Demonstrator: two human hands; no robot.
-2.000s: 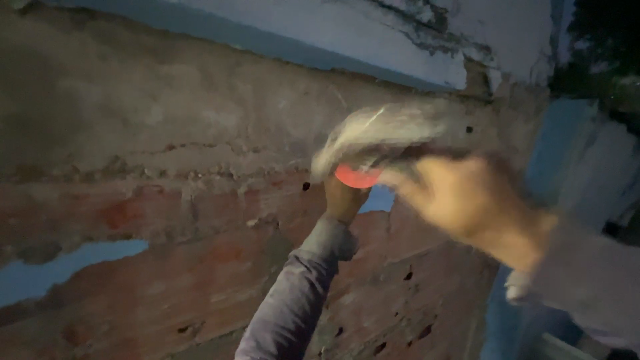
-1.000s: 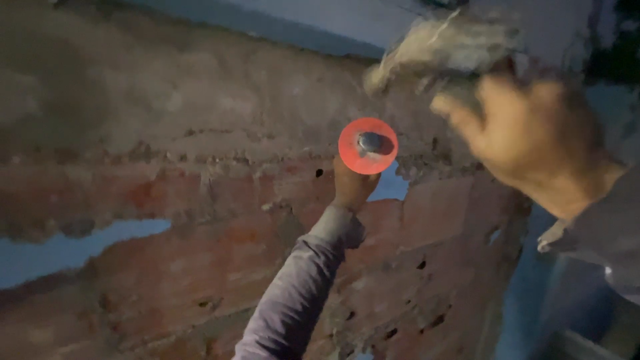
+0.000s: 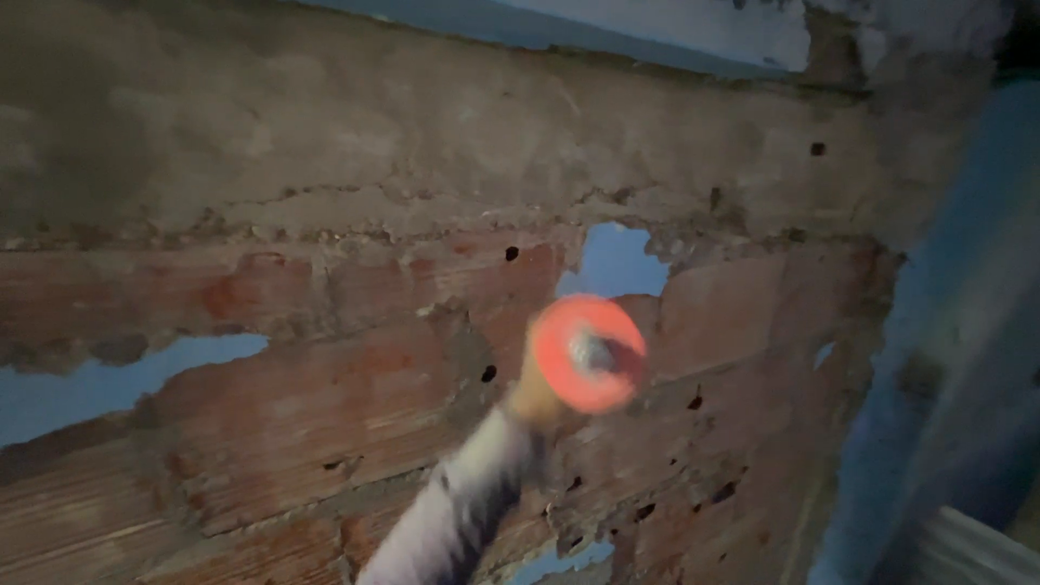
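My left hand (image 3: 536, 382) is wrapped around a chisel with a round orange hand guard (image 3: 561, 366), mostly hidden behind that guard. The chisel's grey metal striking end (image 3: 591, 353) points toward me at the guard's middle. Its tip is hidden, so I cannot tell whether it touches the wall. Just above the guard, a patch of blue paint (image 3: 621, 260) remains on the exposed brick wall (image 3: 349, 390). Neither my right hand nor the hammer is in view.
A band of bare grey cement (image 3: 366, 130) runs above the bricks. Blue-painted plaster (image 3: 585, 36) edges the top. Another blue patch (image 3: 179, 366) lies at left. At right stands a blue upright surface (image 3: 877, 439), with a pale ridged object (image 3: 975, 544) low beside it.
My right hand, raised with a hammer in both earlier frames, has left the view. My left hand still holds the chisel and now appears below the blue patch rather than beside it.
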